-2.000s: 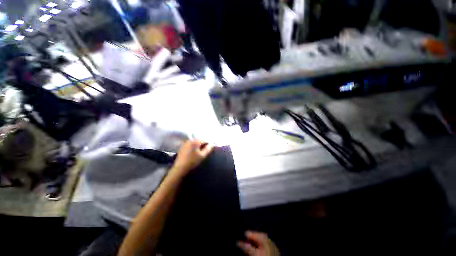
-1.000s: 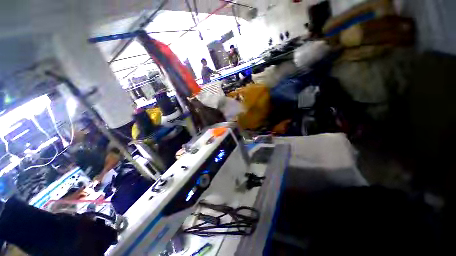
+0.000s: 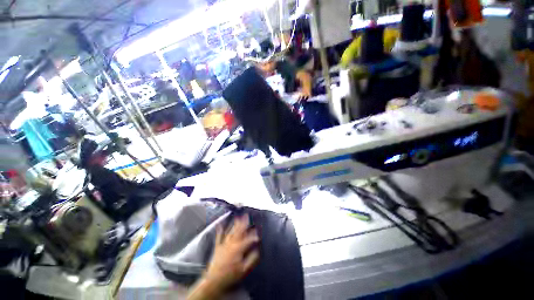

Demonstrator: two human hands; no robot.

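My left hand (image 3: 234, 252) is on the fabric at the lower middle, fingers bent over the black fabric piece (image 3: 278, 249) where it meets the pale grey fabric (image 3: 186, 234). The black piece hangs toward the table's front edge. The white sewing machine (image 3: 328, 167) stands to the right. Its presser foot area (image 3: 287, 193) is above and right of the fabric, apart from it. My right hand is not in view.
Thread snips (image 3: 356, 214) and looped dark cords (image 3: 404, 214) lie under the machine arm. Small black parts (image 3: 481, 204) lie at the right end. A black cover (image 3: 266, 111) hangs over the machine head. Another machine (image 3: 76, 220) stands at the left.
The view swung up and right across the workshop, then back to the table. My left hand and the fabric show again, lower than before. My right hand, seen two seconds ago, is gone.
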